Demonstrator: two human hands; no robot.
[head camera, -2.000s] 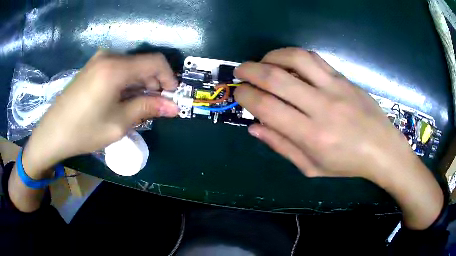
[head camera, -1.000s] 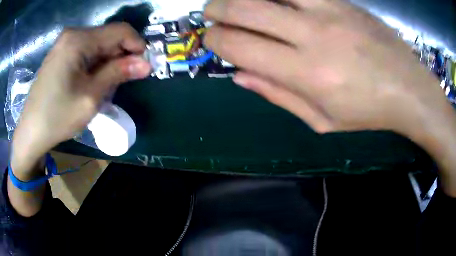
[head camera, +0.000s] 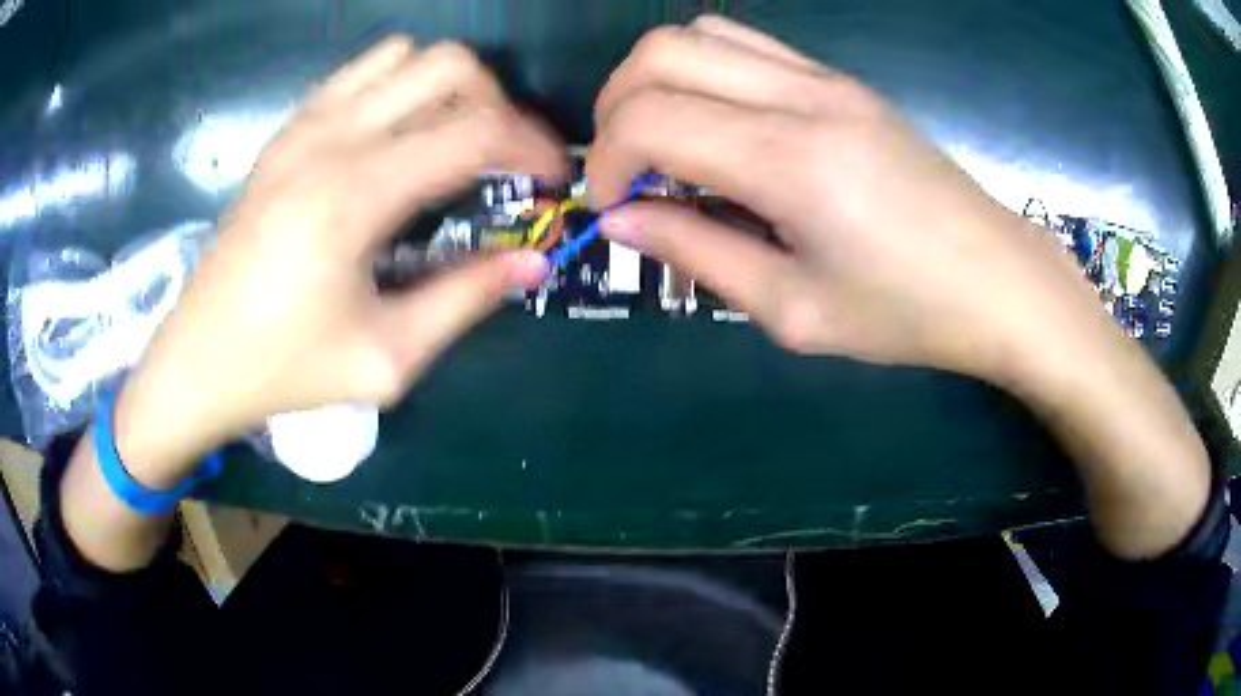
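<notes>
The power strip housing (head camera: 599, 313) lies open side up across the middle of the dark green surface, mostly covered by my hands. The blue wire (head camera: 578, 245) slants up between my fingertips. My right hand (head camera: 830, 204) pinches its upper part between thumb and forefinger. My left hand (head camera: 340, 231) is at the cord end, its thumb tip against the wires at the blue wire's lower end; whether it grips one cannot be told. The yellow wire (head camera: 547, 222) arches beside the blue one, with a bit of orange-brown wire. The circuit board (head camera: 1132, 272) shows at the far right end.
The white plug (head camera: 324, 442) lies below my left hand. The coiled white cord (head camera: 82, 320) sits in a clear plastic bag at left. The green surface (head camera: 708, 449) has a curved near edge. A pale strip (head camera: 1181, 95) runs down the upper right. Brown cardboard shows at lower left.
My left hand has moved from the cord grip rightward onto the wires. My right thumb and forefinger now pinch the blue wire, which is lifted. The camera view has also shifted.
</notes>
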